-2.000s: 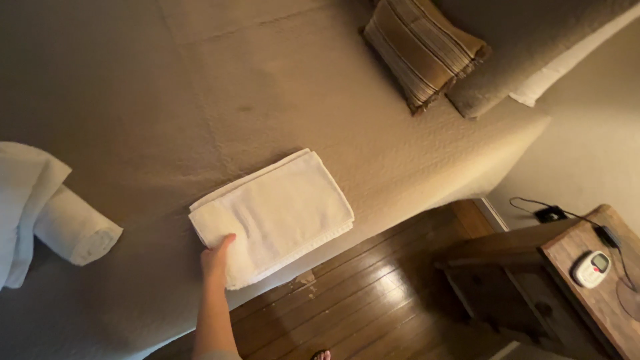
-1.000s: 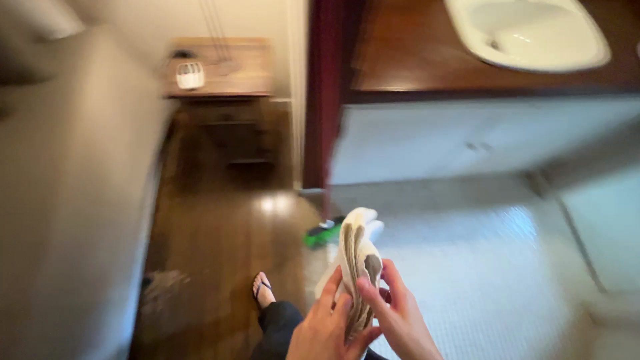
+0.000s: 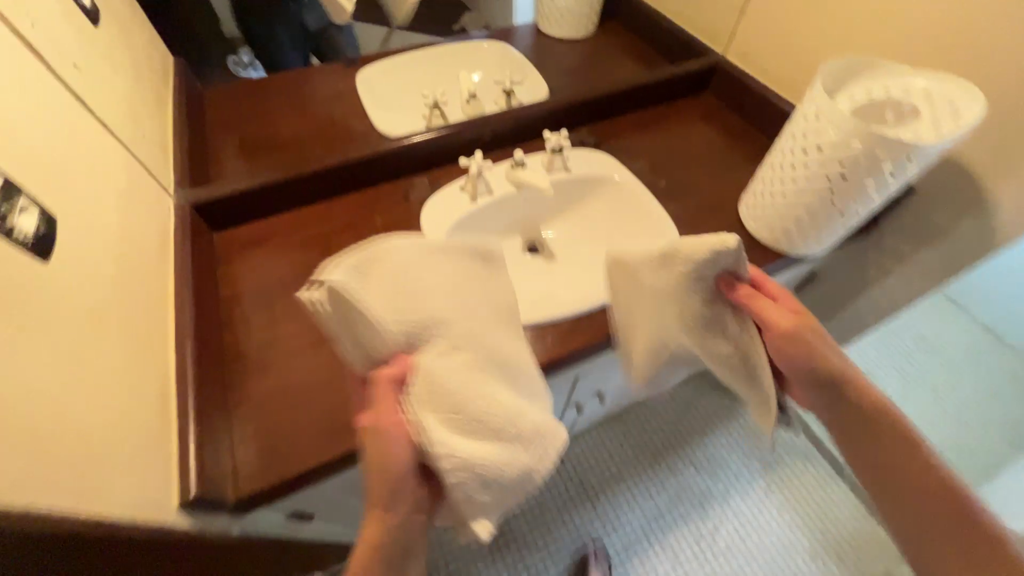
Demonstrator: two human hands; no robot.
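Note:
My left hand point(image 3: 396, 444) grips a folded white towel point(image 3: 456, 320) by its lower left side, above the front edge of the wooden counter. The towel covers the near left part of a white washbasin point(image 3: 588, 212) and sags towards me. A smaller white cloth point(image 3: 680, 292) hangs from my right hand point(image 3: 788, 336), pinched at its right edge near the basin's front right side. The cloth's lower corners droop. The two cloths are apart, with part of the basin showing between them.
Two cross-handle taps point(image 3: 476, 172) stand behind the basin. At the right of the wooden counter point(image 3: 280, 336) is a tall white perforated basket point(image 3: 840, 168). A mirror point(image 3: 304, 72) runs along the back, and a cream wall panel point(image 3: 88, 320) is at the left. Below lies a tiled floor point(image 3: 640, 480).
The view has swung from the bed, past a doorway, to the washbasin. My hands, close together around folded white cloth a second ago, are now apart, each with a cloth.

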